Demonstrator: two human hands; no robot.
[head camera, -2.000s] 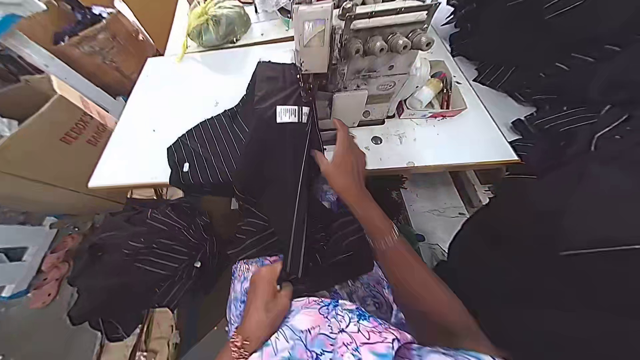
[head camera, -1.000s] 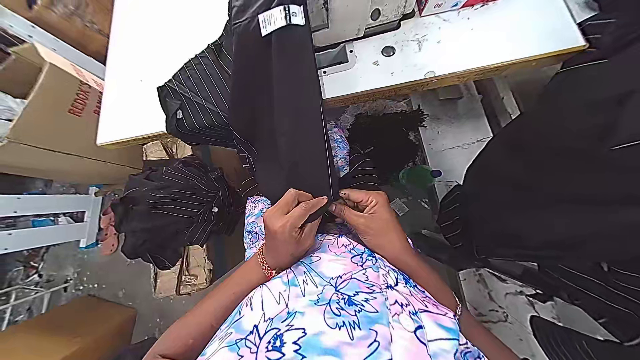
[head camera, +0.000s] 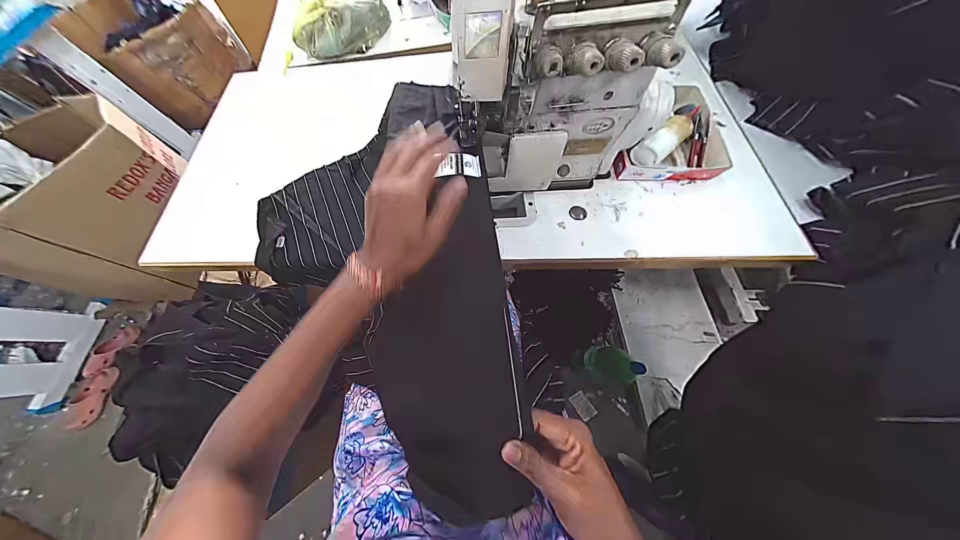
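A black pinstriped garment piece (head camera: 450, 322) runs from beneath the presser foot of an overlock sewing machine (head camera: 570, 112) down over my lap. My left hand (head camera: 409, 195), slightly blurred, lies over the cloth beside a white sewn-in label (head camera: 459, 165), fingers apart and pointing toward the needle area. Down at the lower edge, my right hand (head camera: 559, 465) pinches the garment's right edge between thumb and fingers. A striped part of the garment (head camera: 315, 202) spreads to the left on the white machine table (head camera: 225, 150).
Right of the machine stands a small open box (head camera: 675, 172) with a bottle and tools. Dark cloth is heaped at the right (head camera: 817, 390) and below the table at left (head camera: 202, 360). A cardboard box (head camera: 90, 202), pink clogs (head camera: 94, 397) and a green bottle (head camera: 611, 366) are also around.
One second ago both hands were together at the garment's lower edge. My left hand has moved up onto the cloth near the machine; my right remains at the lower edge. The view has tilted up.
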